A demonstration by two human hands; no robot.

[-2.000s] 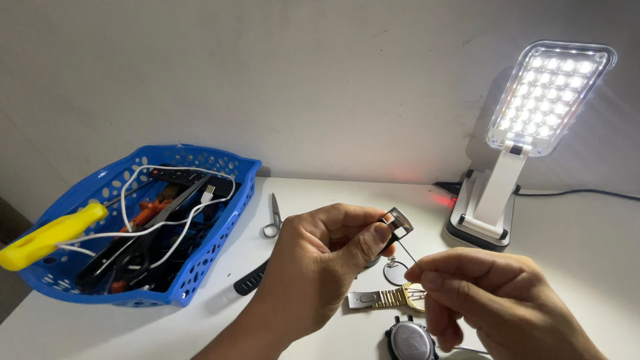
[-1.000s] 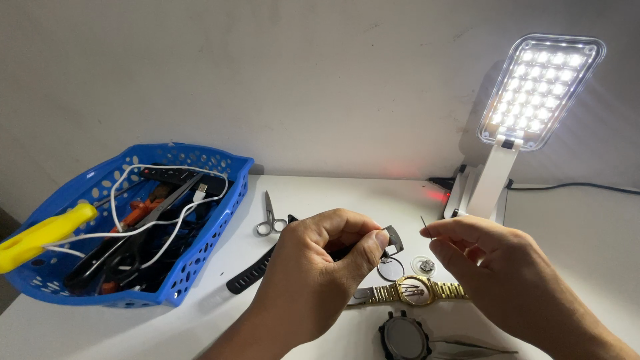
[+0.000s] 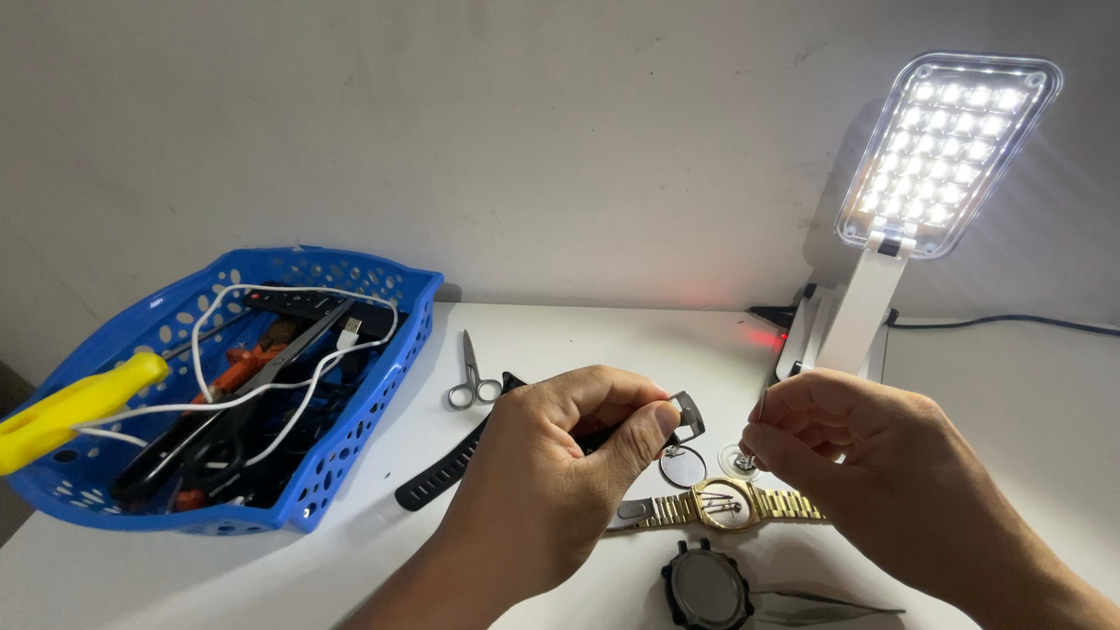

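Note:
Between thumb and fingers, my left hand (image 3: 582,455) grips a metal watch-strap buckle (image 3: 688,417); a dark strap part at it is mostly hidden by the hand. My right hand (image 3: 862,446) pinches a thin metal pin (image 3: 764,402), held upright and apart from the buckle. Below the hands lies a gold-coloured watch (image 3: 724,504) with small loose pieces on its round case. A black watch case (image 3: 707,586) rests nearer the front, with tweezers (image 3: 822,604) beside it. A black perforated watch strap (image 3: 442,468) lies left of my left hand.
A blue plastic basket (image 3: 372,416) holds a yellow-handled screwdriver (image 3: 83,411), scissors, a remote control and a white cable. Small metal scissors (image 3: 472,376) lie right of it. A dark ring (image 3: 682,467) and a small clear dish (image 3: 739,461) sit behind the gold watch. A lit LED lamp (image 3: 853,306) stands at the back right.
Two seconds ago the thin pin was at the buckle; my right hand has since moved away from it to the right with the pin. My left hand keeps hold of the buckle.

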